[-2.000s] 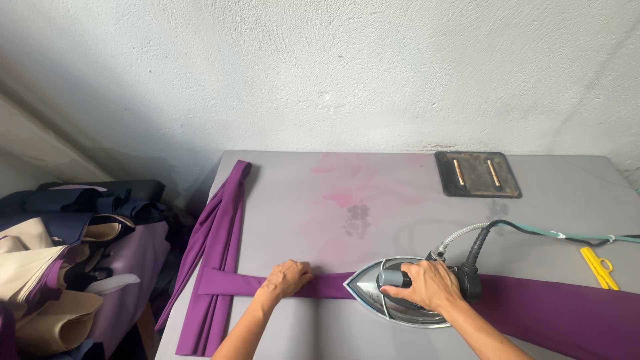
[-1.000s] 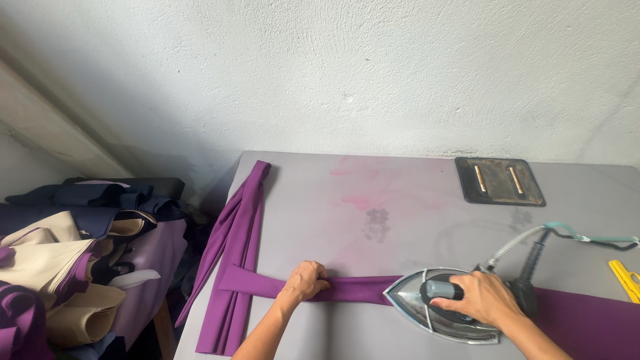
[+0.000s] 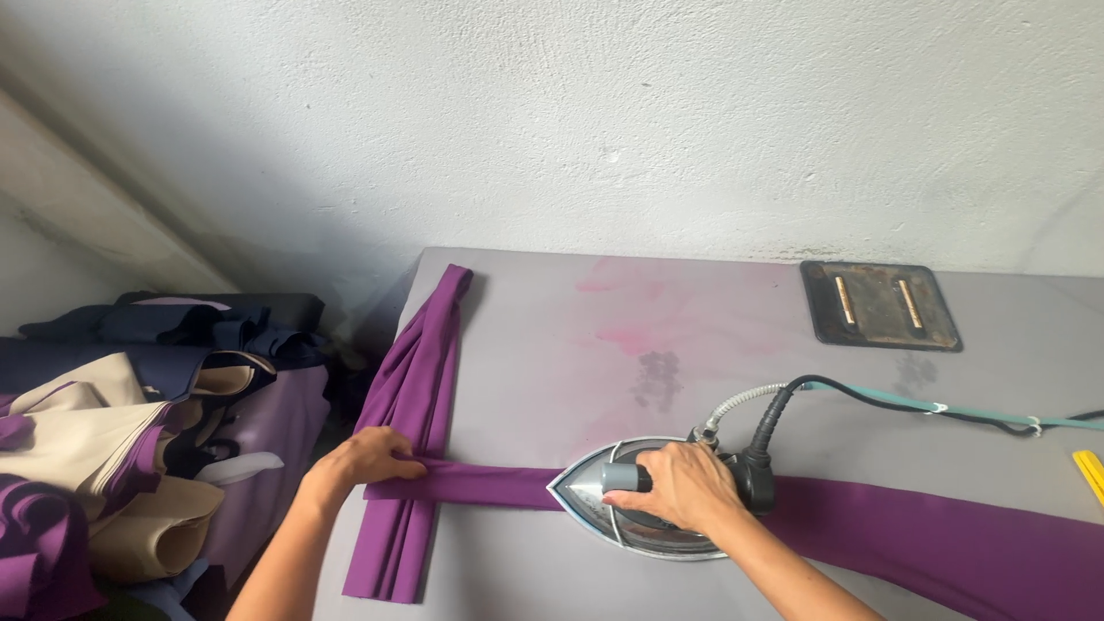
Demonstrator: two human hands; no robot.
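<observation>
My right hand (image 3: 690, 487) grips the handle of a steam iron (image 3: 595, 509), whose tip points left. The iron rests on a long purple fabric strip (image 3: 509, 487), narrow and folded on the left and wider to the right of the iron. At the strip's left end, my left hand (image 3: 375, 455) pinches the fabric between thumb and fingers. That end lies across a bundle of folded purple strips (image 3: 405, 388) near the board's left edge. A hose and a black cord (image 3: 780, 405) run from the back of the iron to the right.
A dark metal iron rest (image 3: 880, 306) with two light bars lies at the back of the grey padded table (image 3: 535, 345). A yellow tool (image 3: 1091, 474) is partly in view at the right edge. Piled navy, beige and purple fabrics (image 3: 112, 423) stand left of the table, and a white wall rises behind.
My left hand has moved left along the strip, from the middle of its folded part to its left end. The iron has moved left over the strip in the last second.
</observation>
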